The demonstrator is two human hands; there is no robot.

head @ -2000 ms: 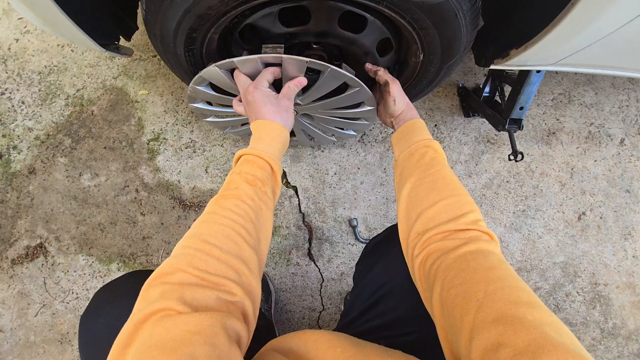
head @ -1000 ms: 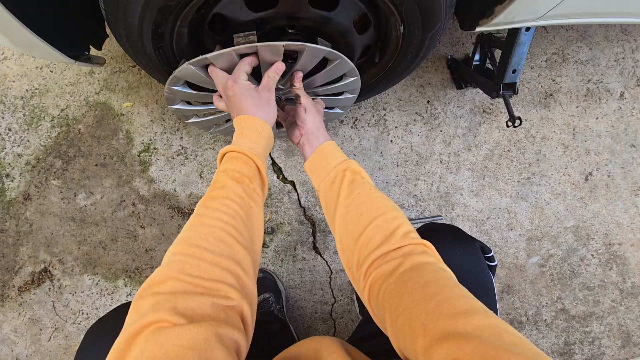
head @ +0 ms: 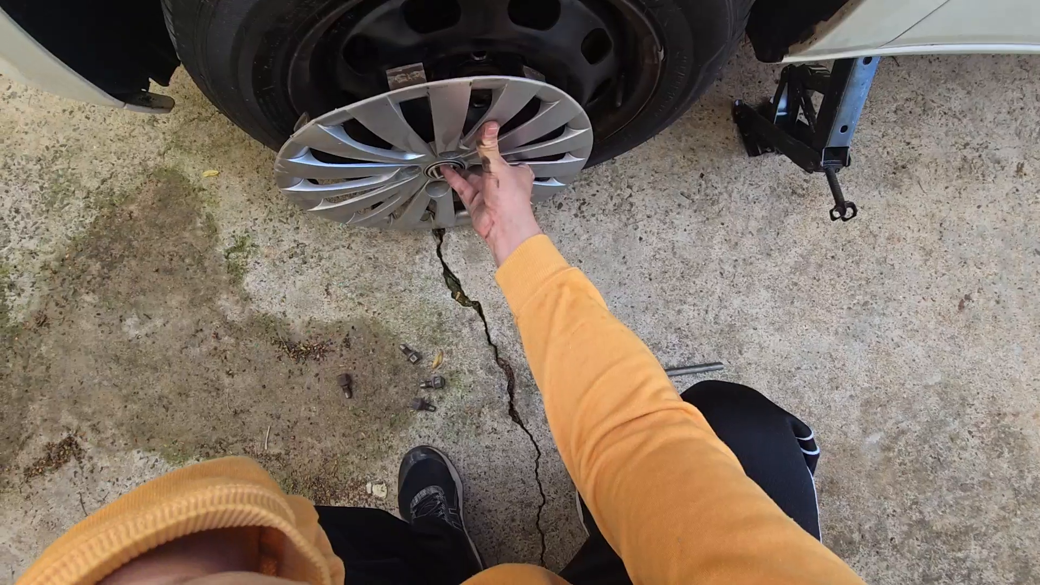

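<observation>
A silver plastic wheel cover (head: pixel 382 122) leans, tilted, at the lower front of a car wheel with a black tire (head: pixel 236 73) and a dark steel rim (head: pixel 496 32). My right hand (head: pixel 500 191) grips the cover through its spokes, just right of the hub, thumb and a finger on its face and the other fingers hidden behind. The fingers have dark smudges. My left hand (head: pixel 187 561) is drawn back near the body at the bottom left, mostly hidden by its orange cuff, so its fingers do not show. Several wheel bolts (head: pixel 433 382) lie on the concrete.
A scissor jack (head: pixel 812 114) stands under the car's sill (head: pixel 926 32) at the upper right. A metal rod (head: pixel 695 369) lies beside my right knee. My shoe (head: pixel 431 496) rests near the bolts, left of a long crack (head: pixel 510 390) in the concrete. A body panel edge (head: pixel 73 65) hangs at the upper left.
My left hand has let go of the wheel cover and moved back toward the body. My right hand moved from the cover's right edge to near its hub and remains there. The bolts have come into sight.
</observation>
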